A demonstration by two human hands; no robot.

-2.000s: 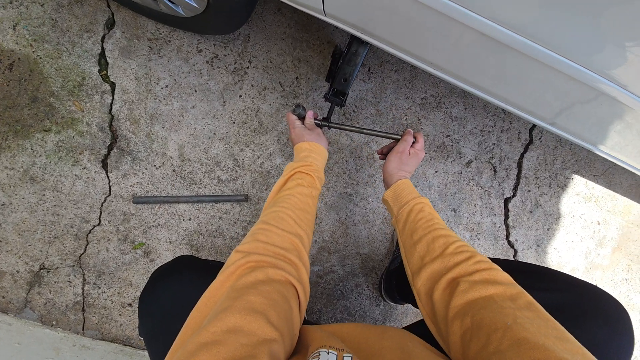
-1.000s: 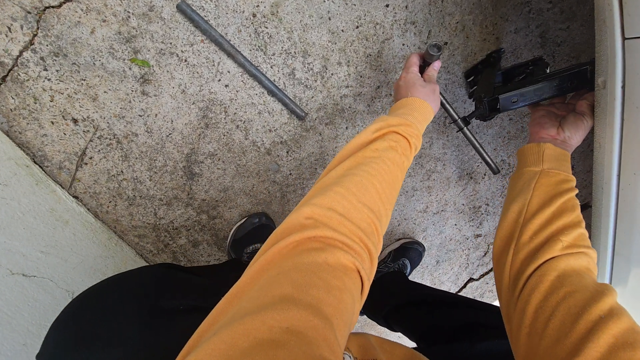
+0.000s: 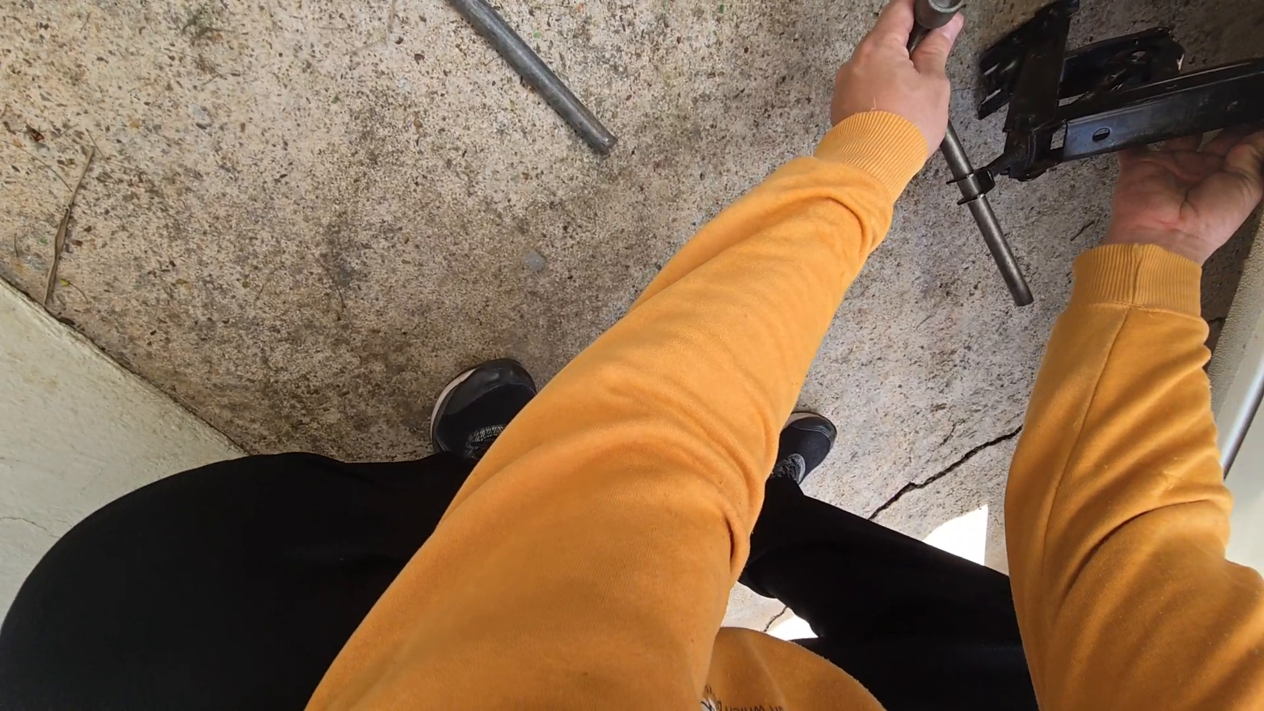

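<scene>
My left hand (image 3: 897, 79) grips the upper part of a metal lug wrench (image 3: 987, 232), its socket end showing above the thumb. The wrench's bar passes through the ring at the end of a black scissor jack (image 3: 1136, 111), and its free end slants down over the concrete. My right hand (image 3: 1180, 193) is under the jack's arm at the right, palm up with curled fingers. Part of that hand is hidden behind the jack, so whether it grips the metal is unclear.
A grey metal pipe (image 3: 548, 84) lies on the concrete at the top, left of my left hand. The edge of a light vehicle body (image 3: 1246, 395) runs along the right side. A pale concrete ledge (image 3: 89, 425) borders the ground at lower left. My shoes stand on the ground.
My right hand was on the far end of the wrench bar two seconds ago; it has left it and is now under the jack. My left hand stays on the wrench. The view has turned strongly.
</scene>
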